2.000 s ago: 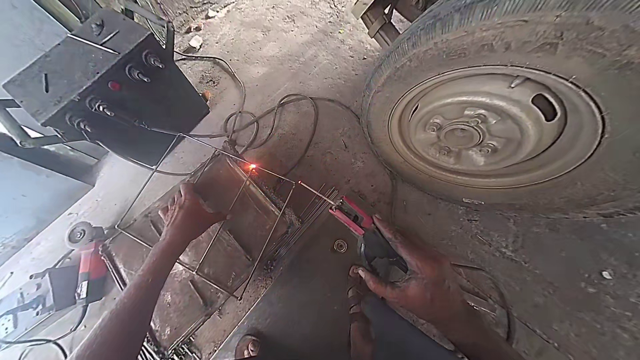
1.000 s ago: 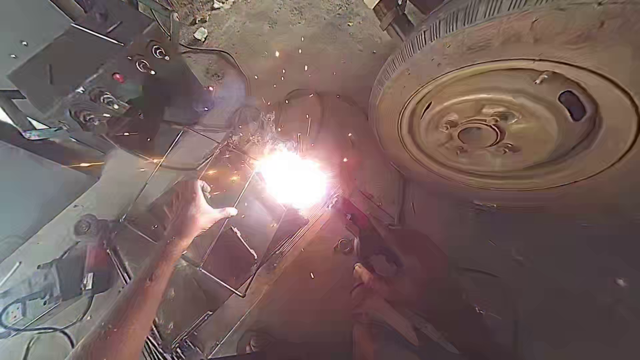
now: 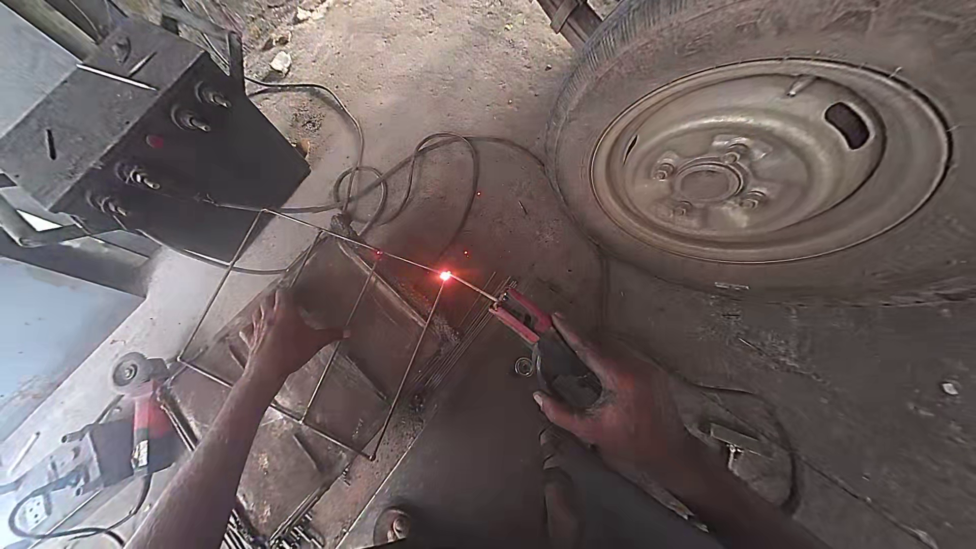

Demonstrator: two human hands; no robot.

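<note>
My right hand (image 3: pixel 621 396) is closed round a welding electrode holder (image 3: pixel 553 347) with red jaws. A welding electrode (image 3: pixel 474 287) juts from the jaws, its tip at a glowing red spot (image 3: pixel 446 275) on the corner of a thin metal rod frame (image 3: pixel 330 364). That frame, with crossbars, lies over rusty metal plates (image 3: pixel 267 457). My left hand (image 3: pixel 286 332) is over the frame with its fingers spread, the thumb near one crossbar; whether it touches the rod is unclear.
A black welding machine (image 3: pixel 206 152) stands at upper left, with cables (image 3: pixel 476 183) looping over the ground. A large vehicle wheel (image 3: pixel 709 183) fills the upper right. At lower left lies a red angle grinder (image 3: pixel 149 419). Thin loose rods (image 3: pixel 465 335) lie beside the plates.
The bright arc and flying sparks of one second ago have died down to a small red glow. Two seconds ago the glow was small too, and the electrode was longer.
</note>
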